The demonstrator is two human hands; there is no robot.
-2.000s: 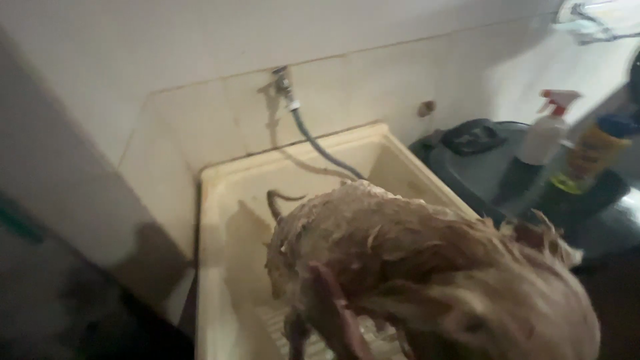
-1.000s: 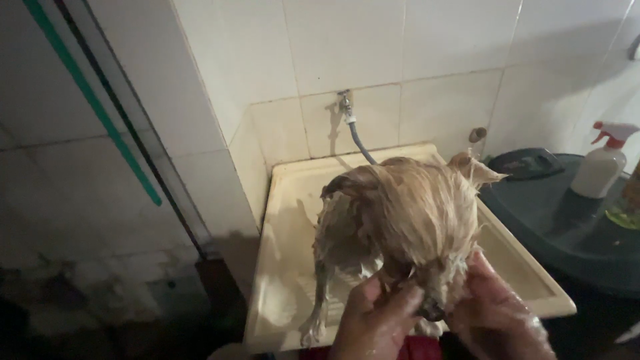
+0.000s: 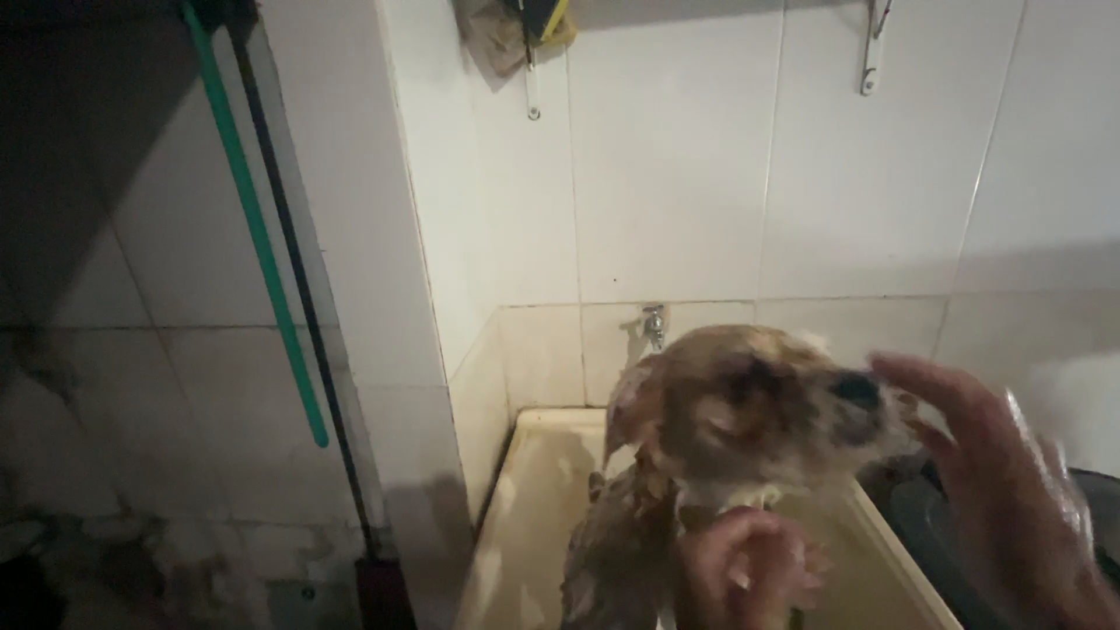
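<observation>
A wet, light-brown dog is upright in a cream-coloured laundry sink, its head turned toward the right. My right hand is raised at the right of its muzzle, wet and blurred, with the fingers apart; whether the fingertips touch the fur cannot be told. Below the dog's chin, in front of its chest, is my left hand, its fingers curled and blurred. Nothing can be made out inside that hand. Behind the dog's head a metal tap sticks out of the tiled wall.
Two long handles, one green and one dark, lean at the left beside a wall corner. A dark rounded surface stands right of the sink. Shelf brackets and a hanging bag are higher up.
The dog's head has come up and turned to the right. My hands, both at its muzzle a second ago, have moved apart. The view has tilted upward.
</observation>
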